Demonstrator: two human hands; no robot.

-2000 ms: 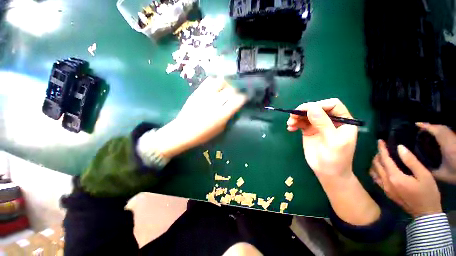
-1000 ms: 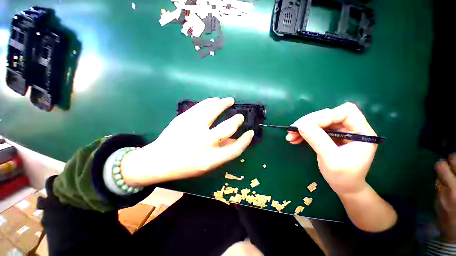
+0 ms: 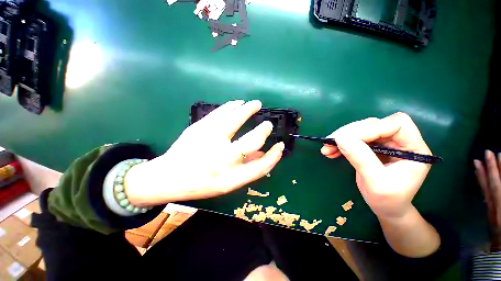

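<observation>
A black phone housing [image 3: 279,122] lies flat on the green mat in front of me. My left hand [image 3: 228,145] rests over it with fingers spread, pressing on it and hiding its middle and left part. My right hand [image 3: 379,151] holds thin black tweezers [image 3: 404,155] like a pen. Their tip points left and meets the right end of the housing. Whether anything small is at the tip cannot be told.
Tan paper scraps [image 3: 269,214] lie along the near edge. White and grey die-cut pieces [image 3: 228,27] lie at the far side. A housing with a window opening [image 3: 373,27] is far right, a leaning group of housings [image 3: 27,60] far left. Another person's hand [image 3: 489,186] shows at right.
The housing came down from mid-air onto the mat under my left hand. The tweezers' tip has stayed close to its right end. The view has moved closer to the mat.
</observation>
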